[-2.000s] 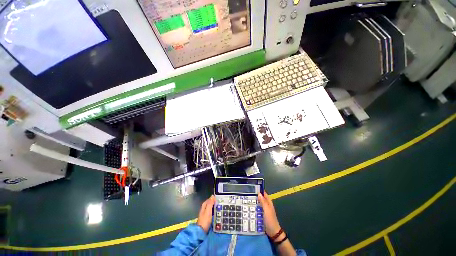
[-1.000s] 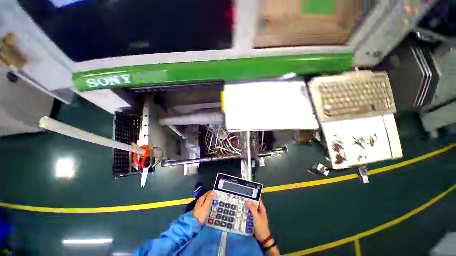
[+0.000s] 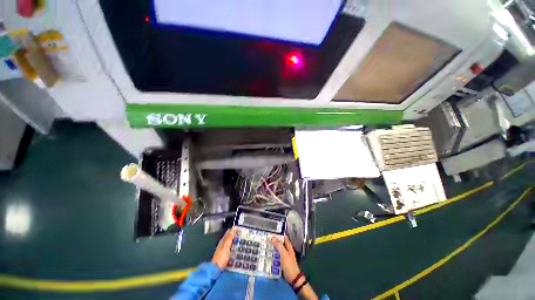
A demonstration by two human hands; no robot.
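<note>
A silver-grey calculator [image 3: 256,245] with a dark display strip and blue and dark keys is held upright toward me at the bottom centre. My left hand [image 3: 223,248] grips its left edge. My right hand [image 3: 287,255] grips its right edge, with the thumb over the keys at the upper right. Dark bands circle my right wrist. The fingers behind the calculator are hidden.
The SONY machine's green stripe [image 3: 264,115] crosses ahead. Below it are tangled pale strips [image 3: 264,186], white sheets [image 3: 336,153], and a beige keyboard [image 3: 405,147] on a chipped tray [image 3: 433,183]. Orange-handled scissors [image 3: 183,210] hang by a white tube [image 3: 151,184] at left.
The view has shifted left along the machine, so the keyboard and sheets appear farther right. The calculator stays in both hands; my right thumb has moved from its edge onto its face.
</note>
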